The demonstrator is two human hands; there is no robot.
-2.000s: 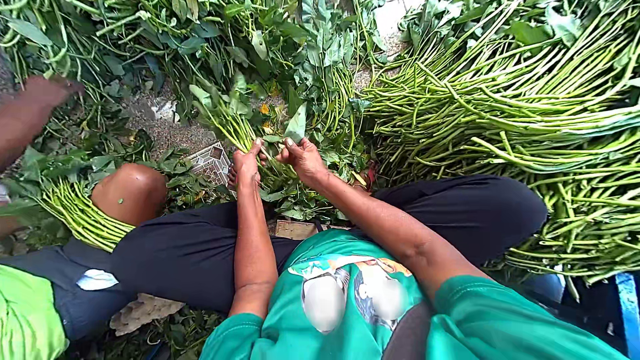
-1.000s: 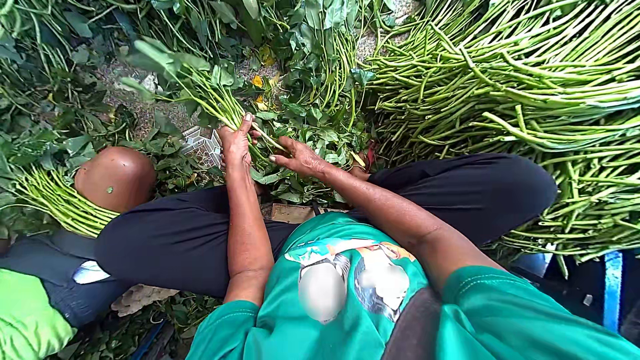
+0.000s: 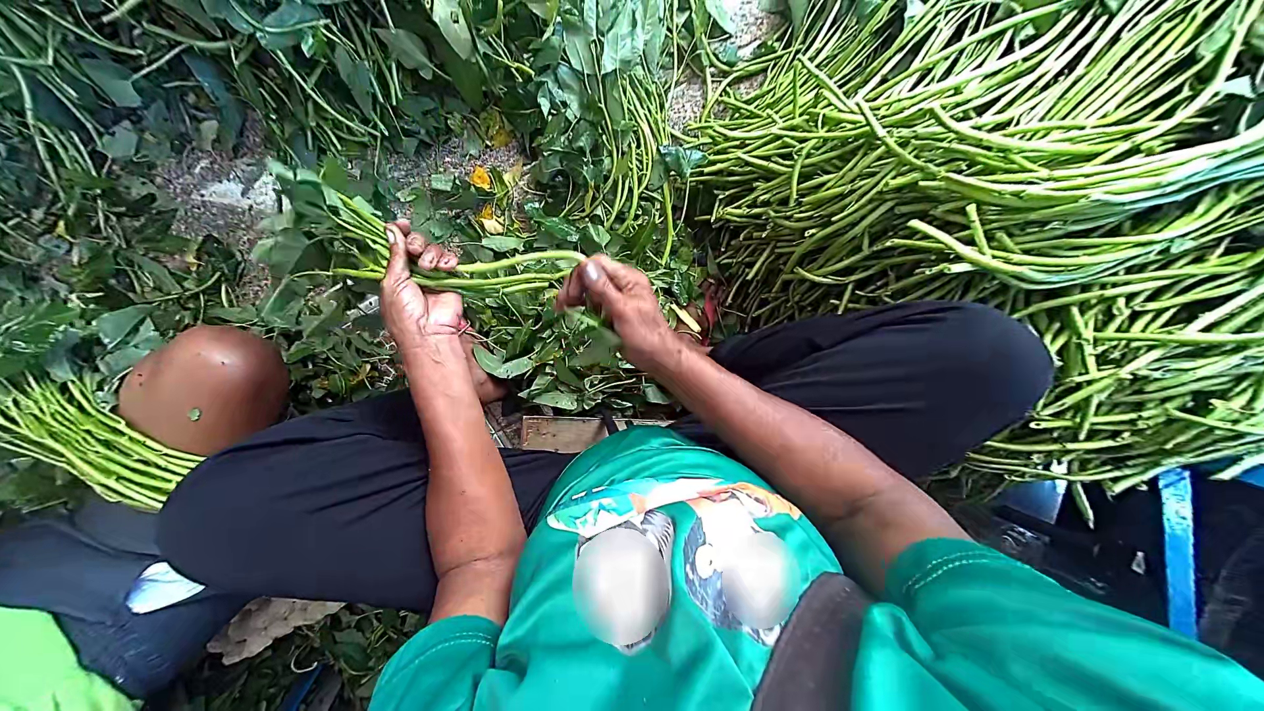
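Observation:
My left hand [image 3: 423, 286] is closed around a small bunch of leafy green stems [image 3: 355, 222], whose leaves point up and left. Stem ends from that bunch run to the right, across to my right hand [image 3: 620, 301]. The fingers of my right hand pinch the end of a stem, with a bit of green blurred beneath them. Both hands are above loose leaves on the ground, in front of my crossed legs.
A large pile of long green stems [image 3: 938, 197] lies at the right, by my knee. Leafy greens [image 3: 326, 59] spread over the ground ahead. At the left are another person's bare knee [image 3: 204, 388] and a stem bundle [image 3: 89, 444]. A blue bar [image 3: 1177, 553] stands at lower right.
The bunch in my left hand now has its stem ends stretched toward my right hand. My right hand has moved away from the left one. The neighbour's arm, seen two seconds ago, is out of view.

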